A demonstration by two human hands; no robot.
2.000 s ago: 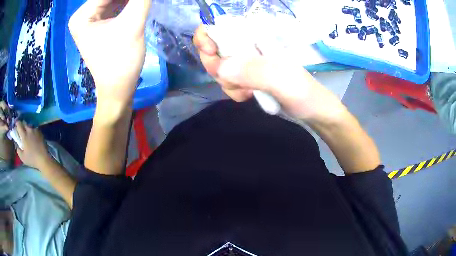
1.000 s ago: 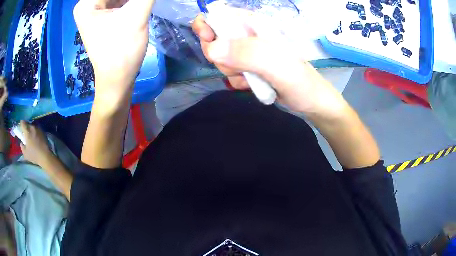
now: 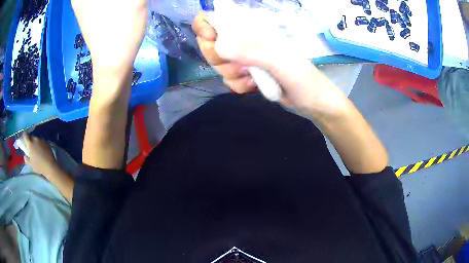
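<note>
My right hand (image 3: 257,56) is closed around the nippers (image 3: 266,85). Their white handle end sticks out below the palm, and a bit of blue shows above the fingers; the jaws are cut off by the top edge. My left hand (image 3: 110,25) is over the blue tray (image 3: 149,82). Its fingers are cut off by the top edge, so I cannot tell what it holds. Loose small black parts (image 3: 82,72) lie in that tray. A lined blue tray (image 3: 380,61) at the right holds spread black parts (image 3: 396,18) on a white floor.
A clear plastic bag (image 3: 177,38) with dark contents lies between the trays. Another lined tray (image 3: 38,77) is at the far left. A neighbour's hand (image 3: 38,154) holds a white handle there. Red stools (image 3: 406,85) stand beside the bench; another person's sleeve (image 3: 455,97) shows at the right.
Both my hands have moved slightly up in the picture. My left hand's fingers have gone past the top edge. My right hand still grips the nippers, whose jaws have left the view.
</note>
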